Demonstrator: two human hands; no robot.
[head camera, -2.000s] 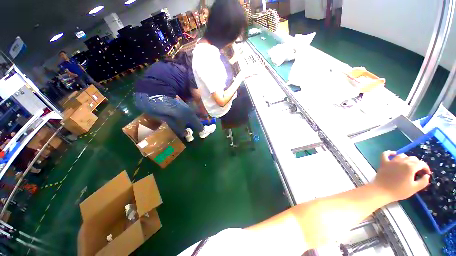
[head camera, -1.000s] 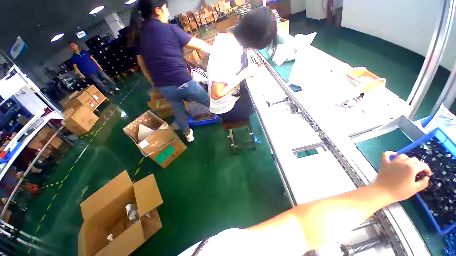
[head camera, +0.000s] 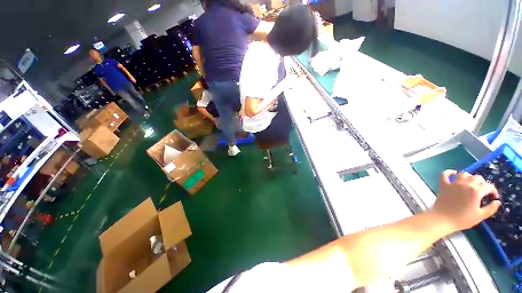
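Note:
A blue parts bin (head camera: 507, 252) stands at the right edge on a green mat (head camera: 443, 167), heaped with small black parts (head camera: 506, 191) with silver glints. My left hand (head camera: 466, 199) rests over the bin's near left rim, with fingers curled at the edge of the heap. A small dark piece shows at the fingertips, but I cannot tell whether it is held. Part of a loose blue heap (head camera: 518, 281) shows at the lower right corner. My right hand is not in view.
A conveyor rail (head camera: 375, 157) runs along the white line (head camera: 366, 197). An orange bin (head camera: 423, 88) and white plastic bags (head camera: 337, 56) lie farther back. A seated person in white (head camera: 260, 86) works at the line. Others stand behind. An open carton (head camera: 134, 252) stands on the floor.
The view has shifted slightly. My left hand stays at the bin rim. The person in dark blue has straightened from bending and moved right; the far person in blue has come nearer.

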